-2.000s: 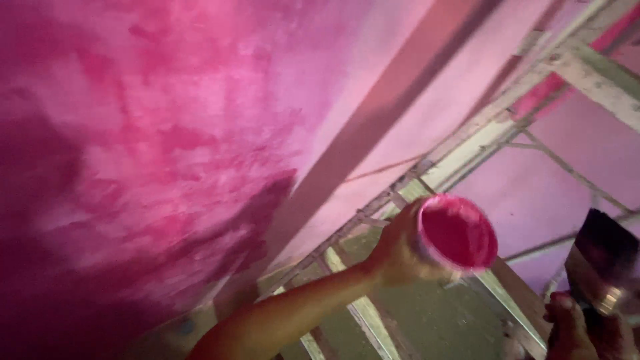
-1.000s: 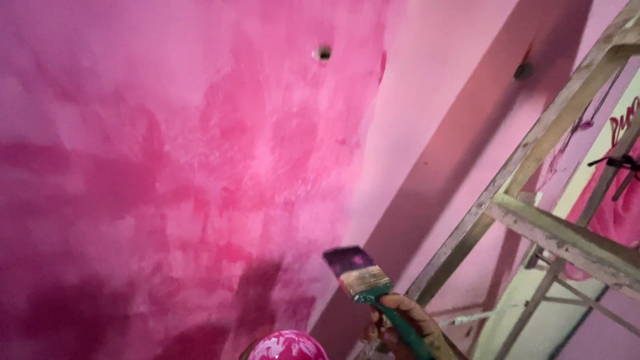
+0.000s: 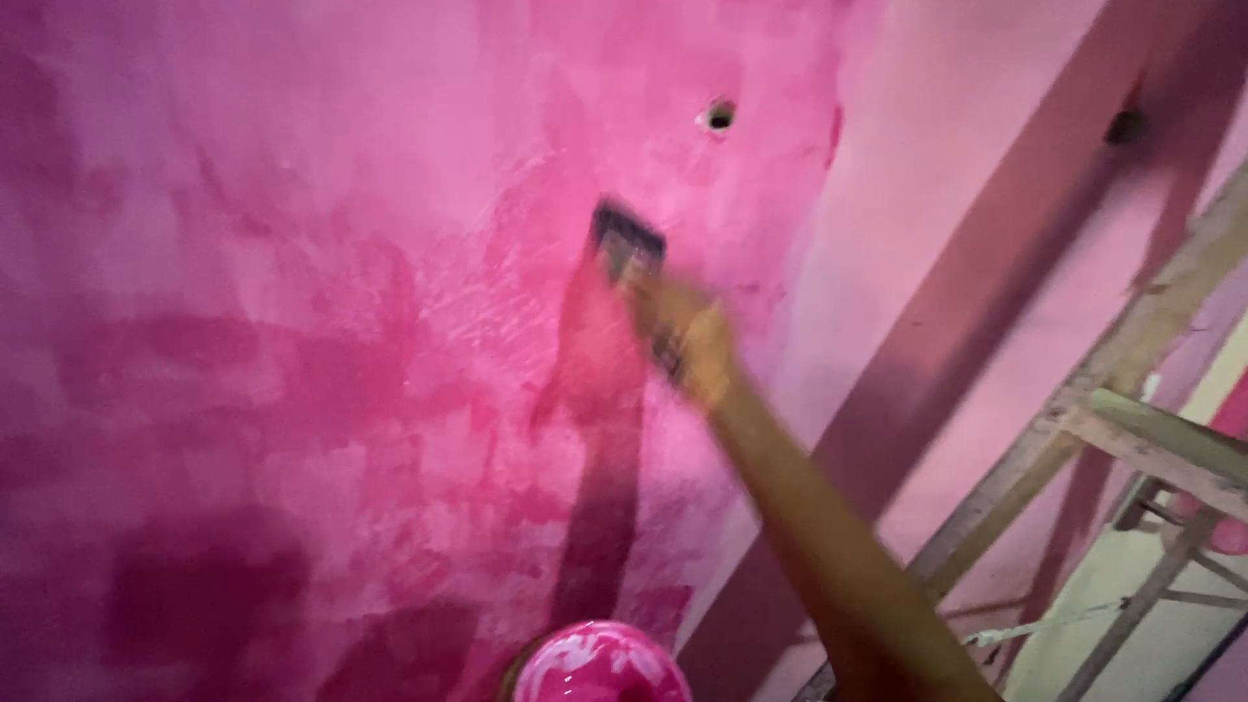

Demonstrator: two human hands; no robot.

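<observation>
My right hand [image 3: 687,336] grips a flat paintbrush [image 3: 629,239], its dark bristles at the pink wall [image 3: 390,234], below and left of a small hole [image 3: 720,115]. Motion blurs the hand and brush, and whether the bristles touch the wall is hard to tell. At the bottom edge is a round tub of bright pink paint [image 3: 600,668], with lighter paint smeared inside its rim. A small part of my left hand [image 3: 515,673] shows at the tub's left side, holding it; the rest is out of frame.
A paint-spattered ladder [image 3: 1033,458] leans across the right side, with a rung [image 3: 1160,448] and thinner struts behind it. A white cord [image 3: 1053,622] hangs by it. A paler pink wall face [image 3: 936,185] with a dark diagonal shadow adjoins at the right.
My right hand has moved the brush from beside the tub up to the wall. Two seconds ago the tub was held out at the ladder; the view has since swung toward the wall.
</observation>
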